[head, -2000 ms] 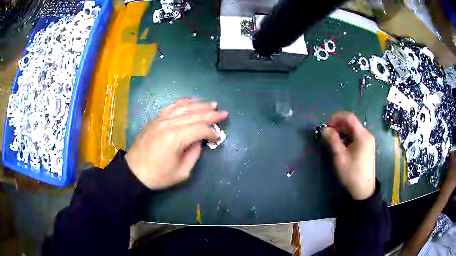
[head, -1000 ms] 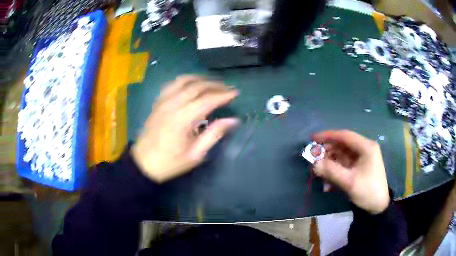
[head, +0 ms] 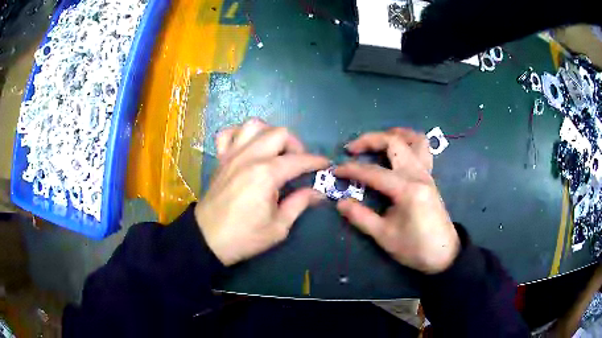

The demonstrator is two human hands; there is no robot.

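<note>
A white plastic bracket [head: 323, 183] lies at mid-mat, with a small ring board [head: 340, 191] on or against it. My left hand [head: 254, 188] pinches the bracket's left end between thumb and fingers. My right hand [head: 402, 198] holds the right side of the same parts with thumb and index finger. A thin lead wire runs down from them to a tiny white plug [head: 344, 280]. Another white piece with a round hole [head: 436, 141] lies just right of my right fingers, a red wire trailing from it.
A blue tray [head: 122, 125] of white brackets stands left, beside orange-yellow tape [head: 173, 112]. A white and black feeder [head: 402, 63] stands at the back, with a black screwdriver [head: 462, 33] over it. Ring boards [head: 584, 152] are heaped at the right edge.
My hands have come together at mid-mat. The ring board from my right hand is now at the bracket. A white piece with a red wire now shows beside my right hand. The view has shifted.
</note>
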